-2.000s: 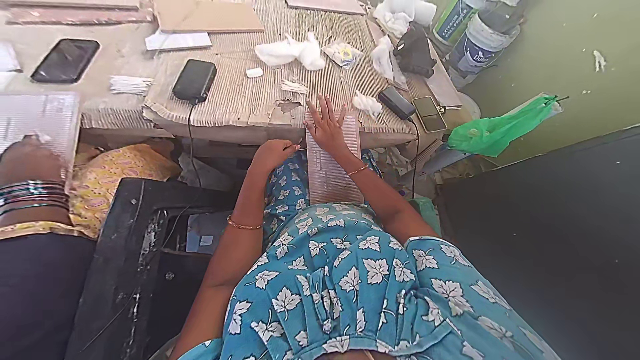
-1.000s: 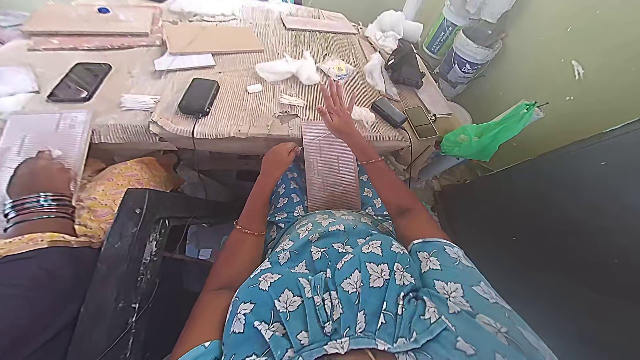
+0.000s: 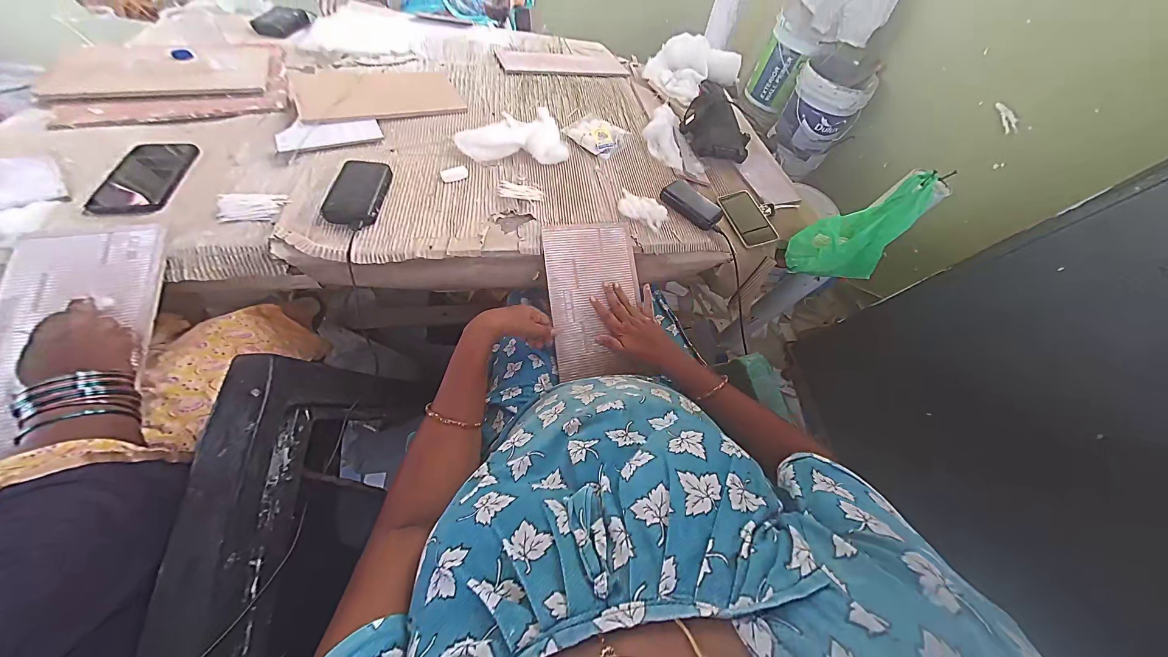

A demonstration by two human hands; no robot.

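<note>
A ribbed, translucent-looking board (image 3: 589, 274) lies lengthwise across my lap, its far end against the table's front edge. My right hand (image 3: 636, 330) rests on the right side of the board, palm down with fingers spread. Just off the board's left edge is my left hand (image 3: 518, 325), its fingers curled; whether something thin is pinched in them cannot be seen. Beyond the board, a small bundle of white cotton wicks (image 3: 520, 191) and a piece of twisted cotton (image 3: 642, 210) lie on the table, with a larger wad of cotton (image 3: 516, 137) behind them.
On the ribbed table covering (image 3: 438, 219) are a black case with a cable (image 3: 357, 193), a smartphone (image 3: 143, 179) and flat boards (image 3: 379, 95). At left, a co-worker's hand (image 3: 78, 342) rests on a similar board (image 3: 128, 265). Paint buckets (image 3: 817, 119) and a green plastic bag (image 3: 862, 233) stand at right.
My right hand was near the board's far end, then lifted off it; now it lies lower down on the board's right side. My left hand stays by the left edge.
</note>
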